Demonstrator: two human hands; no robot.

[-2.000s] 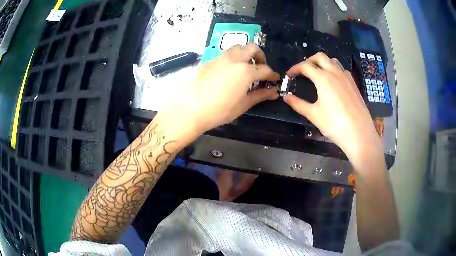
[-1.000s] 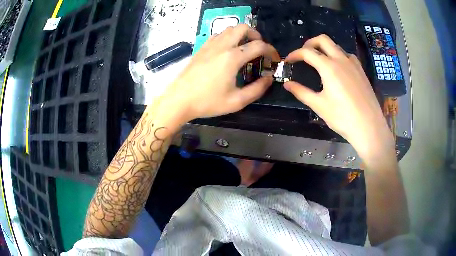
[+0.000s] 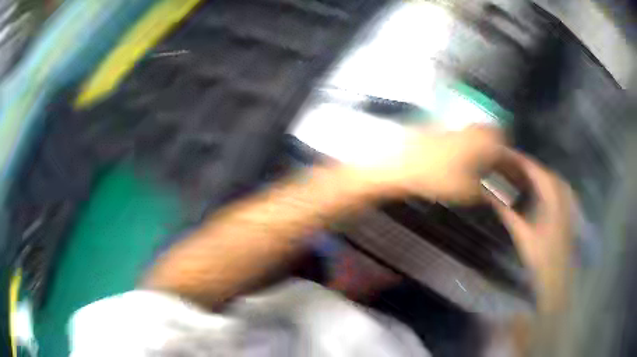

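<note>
The view is strongly blurred. My left hand and my right hand meet at the right of the picture, fingertips close together. A small pale and dark piece, apparently the smartwatch unit, shows between the fingers of both hands. Its parts and its exact tilt cannot be made out. Most of it is hidden by the fingers or lost in the blur.
The black foam tray fills the upper left, beside the bright machine bed. A green plate lies beyond my left hand. A dark tube lies left of it. The silver front strip runs below my hands.
The whole view has swung and tilted, so the hands and machine appear further right and lower, and the foam tray fills more of the picture. The hands remain together; the teach pendant can no longer be made out.
</note>
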